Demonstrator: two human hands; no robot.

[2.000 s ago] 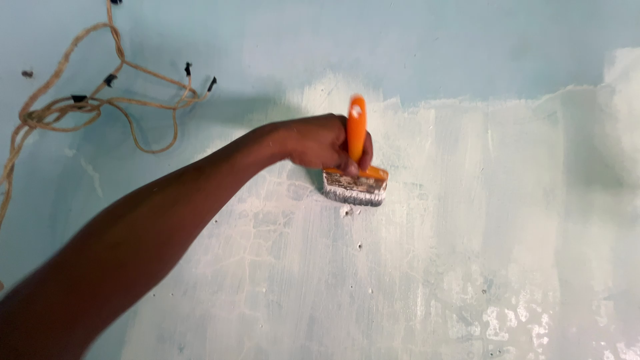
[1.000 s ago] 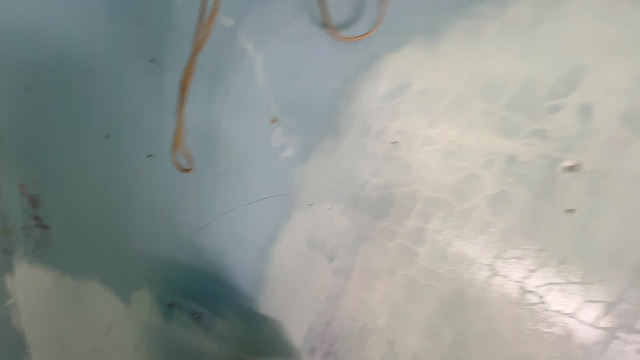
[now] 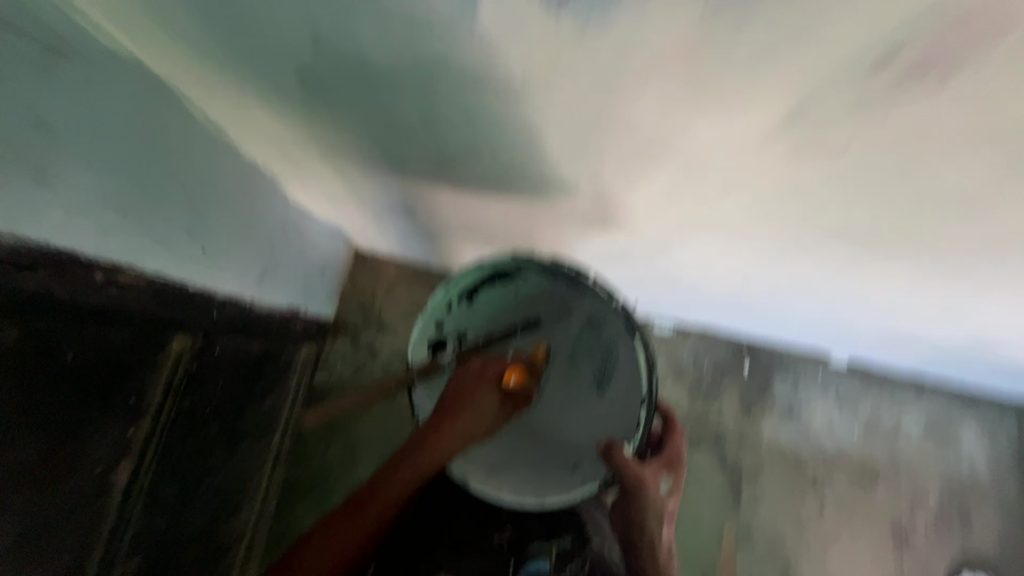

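My left hand (image 3: 488, 396) grips the orange handle of a paintbrush (image 3: 516, 377) over a round bucket (image 3: 646, 376). The brush's bristles are hidden under the hand. Inside the bucket is whitish paint (image 3: 520, 456), and a thin stick (image 3: 400, 380) slants across the left rim into it. My right hand (image 3: 652, 472) holds the bucket's rim at the lower right, thumb inside and fingers outside. The view is blurred.
A painted wall (image 3: 760, 184) with pale, patchy coating fills the top and right. Below it lies a grey, stained floor (image 3: 824, 448). At the left are dark panels (image 3: 104, 416) with lighter strips.
The view has swung down from the wall. Two seconds ago the left hand held the brush against the wall; now it is over the bucket, and the right hand has come into view.
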